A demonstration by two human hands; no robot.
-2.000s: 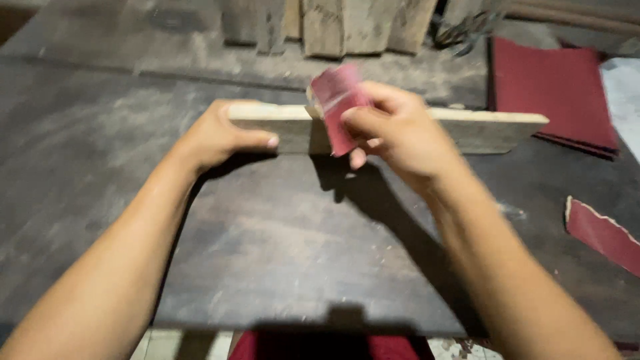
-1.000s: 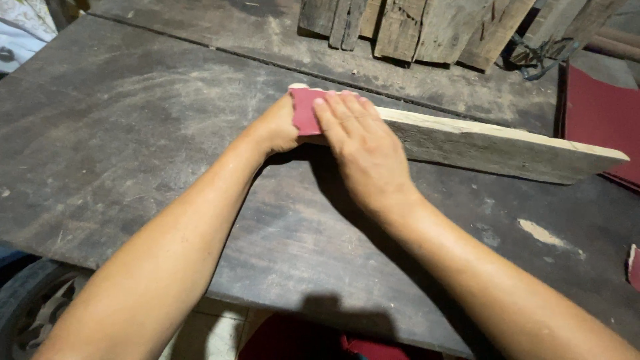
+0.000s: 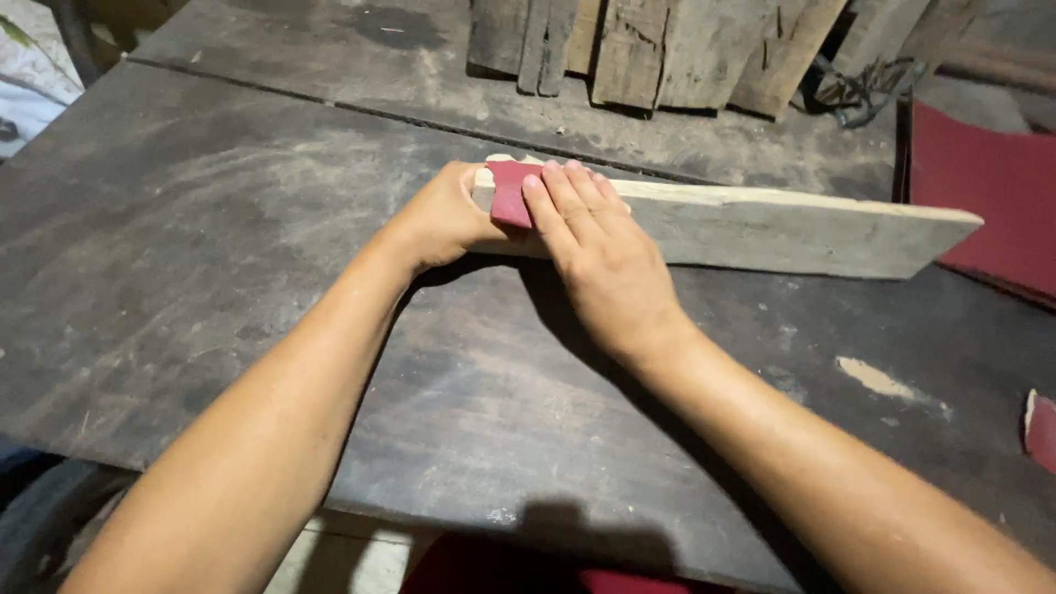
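A weathered wooden board (image 3: 767, 235) stands on its long edge on the dark tabletop, its pale upper edge facing up. My left hand (image 3: 445, 214) grips the board's left end, the thumb along the near face. A piece of red sandpaper (image 3: 511, 195) lies folded over the upper edge near that end. My right hand (image 3: 598, 247) holds the sandpaper against the board, its fingers close together across the top edge. The fingertips of my left hand are hidden behind the board.
Several old wooden planks (image 3: 705, 58) lie at the back of the dark table (image 3: 206, 313). Red sandpaper sheets (image 3: 990, 198) are at the right, with a torn sandpaper piece (image 3: 1041, 431) nearer. A dark tangled bundle (image 3: 858, 91) sits beside the planks. A wheel (image 3: 66, 520) is below the left edge.
Two seconds ago my right hand held the sandpaper raised above the board's middle; now it presses it over the left end. The view has shifted left.
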